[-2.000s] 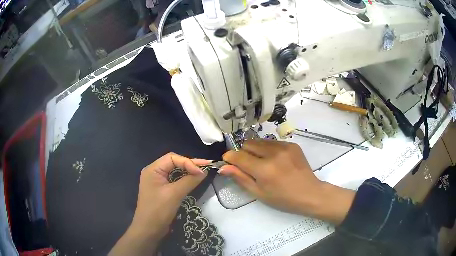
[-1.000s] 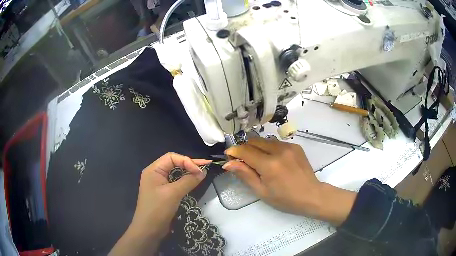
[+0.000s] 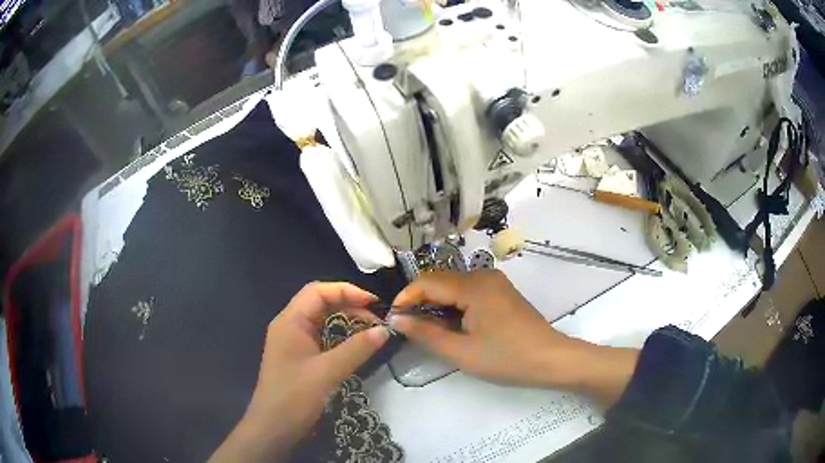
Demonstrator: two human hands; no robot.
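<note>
A black embroidered fabric panel [image 3: 208, 298] with pale gold flower sprays lies left of the needle area. Its scalloped gold-cream border [image 3: 360, 425] hangs below my hands. My left hand [image 3: 317, 348] pinches the panel's edge between thumb and fingers. My right hand [image 3: 484, 325] meets it at the same edge, thumb and index finger pinching the fabric just in front of the presser foot area [image 3: 434, 257]. A dark thing shows between the right fingers, possibly snips; it is too small and hidden to tell.
The white sewing machine [image 3: 398, 136] stands over the work. Tweezers [image 3: 592, 257], an orange-handled tool [image 3: 626, 200] and a crumpled grey-green scrap bundle [image 3: 677, 226] lie right of the needle. A red-rimmed tray [image 3: 76, 335] is at the left. Black ties [image 3: 775, 194] hang at the right.
Both hands have moved slightly down, away from the needle, and still pinch the edge. The fingertips have come closer together. The camera view has shifted slightly.
</note>
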